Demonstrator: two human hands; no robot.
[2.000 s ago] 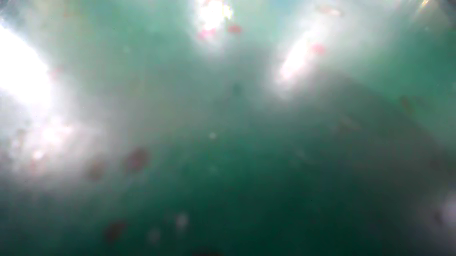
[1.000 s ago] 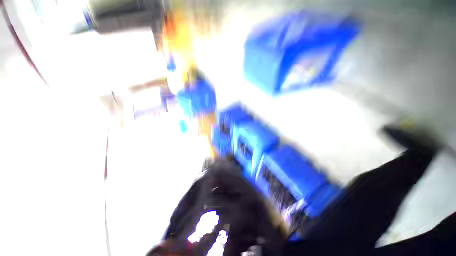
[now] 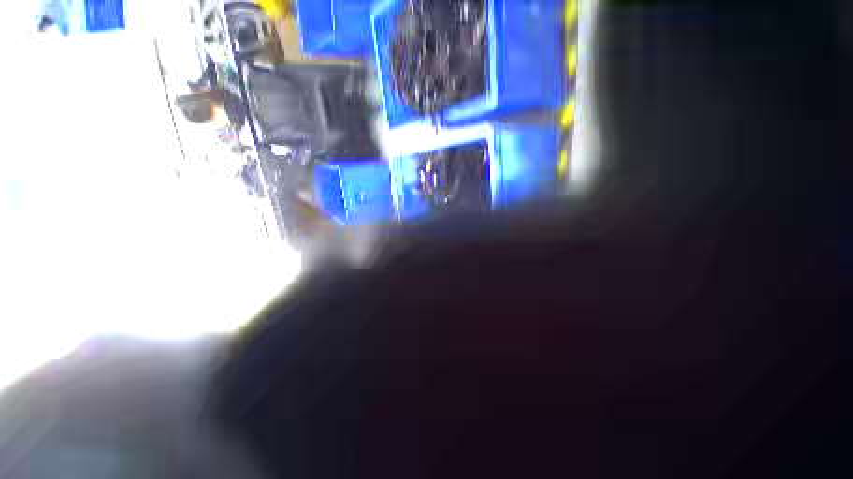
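A large dark, blurred shape [image 3: 524,365] fills the lower and right part of the view, very close to the camera; I cannot tell what it is. Beyond it, a blue tote [image 3: 533,61] holds many small dark parts. A second blue tote [image 3: 524,161] beside it also holds dark parts, and its lower edge is cut off by the dark shape. Neither my left hand nor my right hand can be made out.
A smaller blue bin [image 3: 355,192] and a dark grey object [image 3: 313,108] stand left of the totes. Black-yellow tape [image 3: 568,89] runs along their right side. Metal machine parts [image 3: 248,33] show at the upper left. The far left is washed out white.
The view has swung from a blurred green scene, past blue totes, to totes with dark parts seen nearer. The dark shape now covers much more of the picture.
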